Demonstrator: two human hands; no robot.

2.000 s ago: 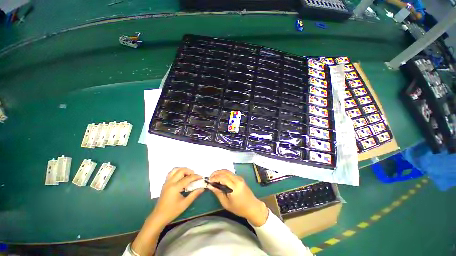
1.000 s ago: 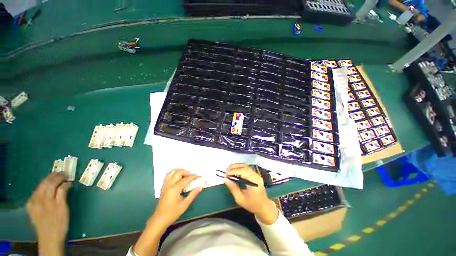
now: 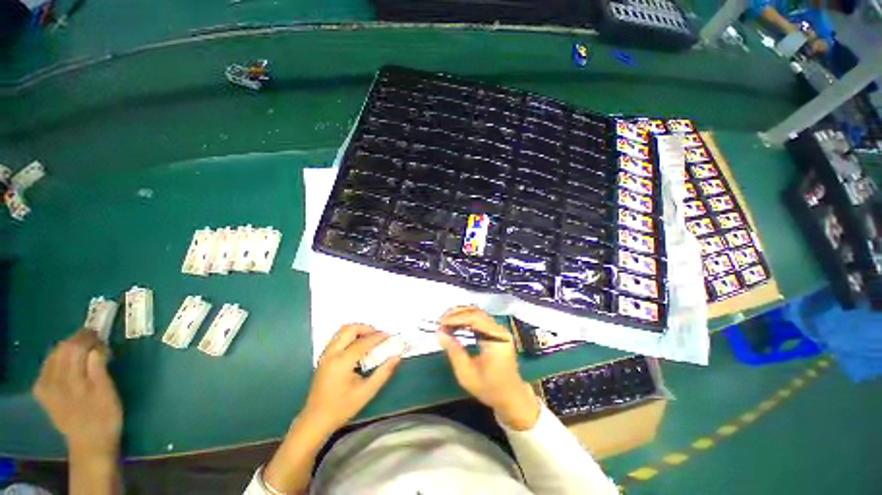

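Note:
My left hand (image 3: 346, 379) holds a small white housing (image 3: 383, 352) between thumb and fingers over the white work paper (image 3: 334, 290). My right hand (image 3: 486, 360) holds dark tweezers (image 3: 484, 334) like a pen, their tips pointing left near the housing. Whether the tips touch it or hold a small part cannot be told. The large black blister tray (image 3: 426, 222) lies just beyond my hands. One module with coloured marks (image 3: 475, 235) sits in its lower part, and a column of such modules (image 3: 635, 237) fills its right edge.
Plain white housings (image 3: 232, 250) lie in rows at left. Another person's hand (image 3: 79, 392) is at the leftmost housing (image 3: 100, 317). A filled tray (image 3: 720, 222) is at right, an open carton (image 3: 619, 430) at the bench edge, a blue bin (image 3: 764, 334) at lower right.
Another person's hand has come in from the left. My right hand has moved right, away from the housing, then slightly back. The two leftmost housings now stand apart. The view has shifted a little.

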